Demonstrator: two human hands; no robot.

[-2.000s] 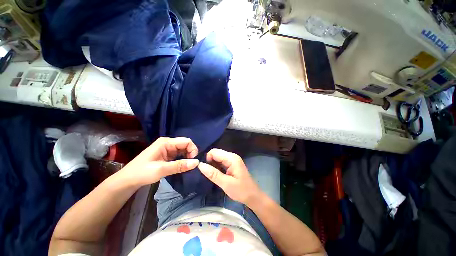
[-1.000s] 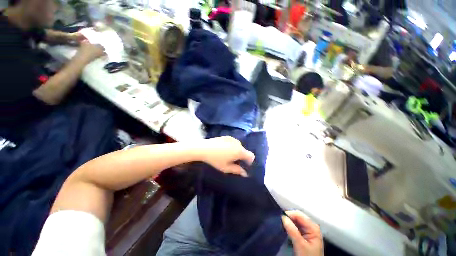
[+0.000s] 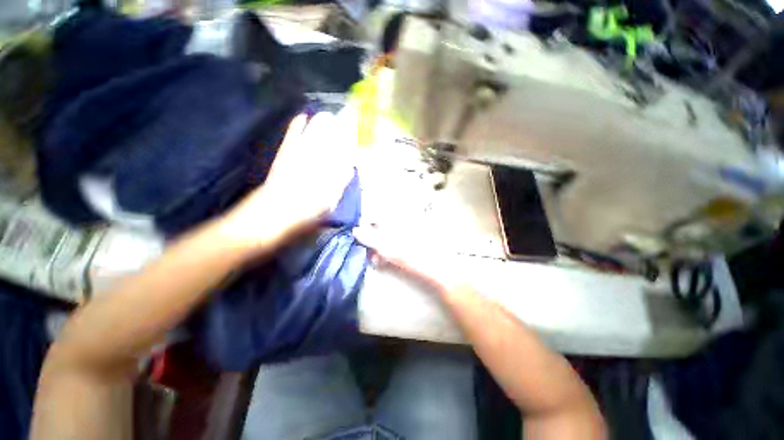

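Navy cloth [image 3: 292, 305] lies over the table's front edge, bright blue and creased under the lamp, left of the sewing machine's needle area. My left hand [image 3: 301, 176] rests on this cloth, washed out by the lamp; its fingers reach towards the yellow-green tag [image 3: 370, 107]. My right hand [image 3: 376, 245] is at the cloth's right edge, blurred, with its fingertips on the cloth. Whether either hand grips the cloth is hard to tell in the glare. The cream sewing machine [image 3: 550, 112] stands to the right.
A large navy heap [image 3: 163, 129] lies at the upper left. A black smartphone [image 3: 523, 213] lies flat on the machine bed, with thin tools [image 3: 602, 260] to its right. Black scissor handles [image 3: 695, 288] are at the far right. A red thing [image 3: 176, 368] is below the table at left.
The view has swung back to the machine. Both hands have gone from the dark cloth over the lap up to the table, beside the lit needle area, with the cloth under them.
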